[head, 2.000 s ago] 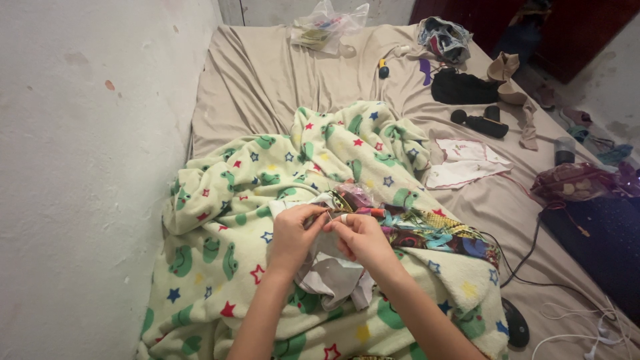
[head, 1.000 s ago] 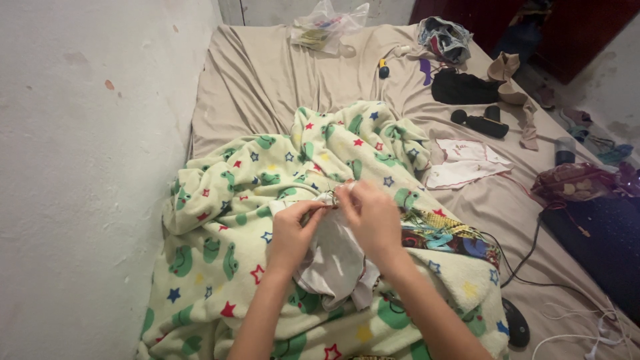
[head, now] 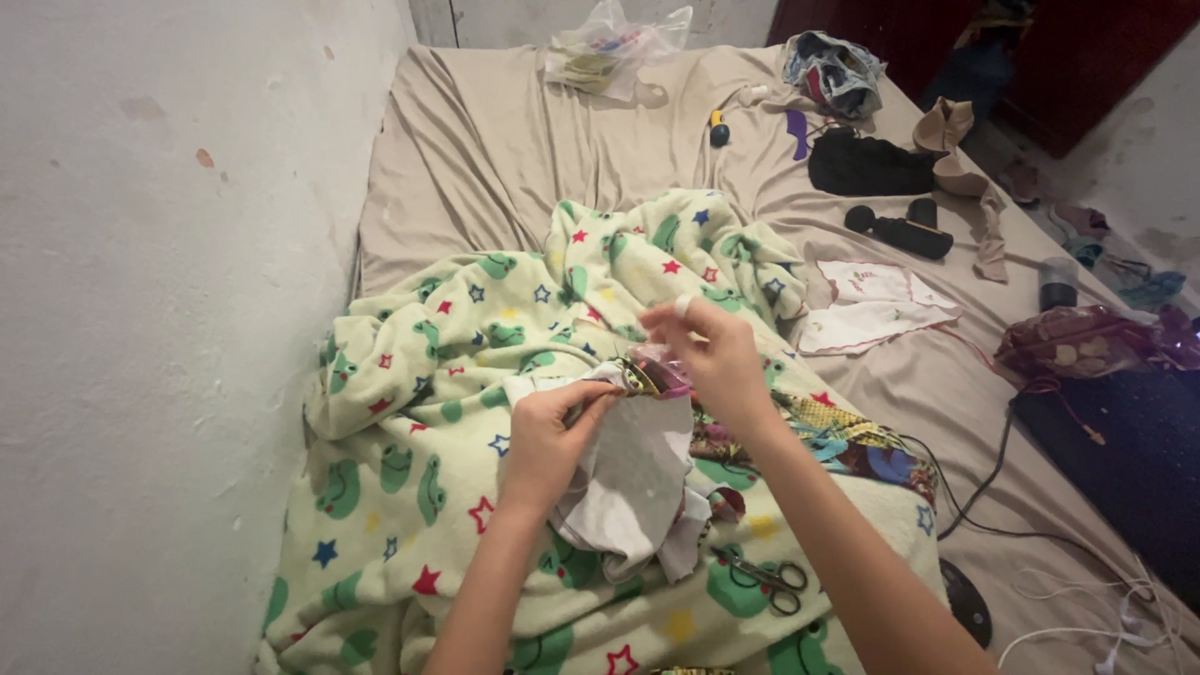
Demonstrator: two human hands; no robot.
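My left hand (head: 555, 441) pinches the upper edge of a white cloth (head: 637, 478) that hangs over a frog-and-star fleece blanket (head: 506, 333). My right hand (head: 717, 361) is raised just right of the cloth, a white band around one finger. Whether its fingertips hold a needle or thread is too small to tell. Between the hands lies a small bundle of patterned fabric and pink plastic (head: 656, 372). A colourful patterned fabric (head: 844, 441) stretches right, partly behind my right forearm. Small scissors (head: 764, 578) lie on the blanket, below the cloth.
A white embroidered cloth (head: 867, 305), a black massage gun (head: 900, 232), black fabric (head: 867, 164) and a purple comb (head: 797, 133) lie on the beige sheet (head: 469, 141). A plastic bag (head: 614, 56) is at the back. Cables (head: 1003, 450) and a black computer mouse (head: 966, 600) are right; a wall (head: 169, 356) is left.
My right hand has moved away from my left hand, up and to the right. My left hand keeps its pinch on the white cloth. The scissors, hidden before, now show.
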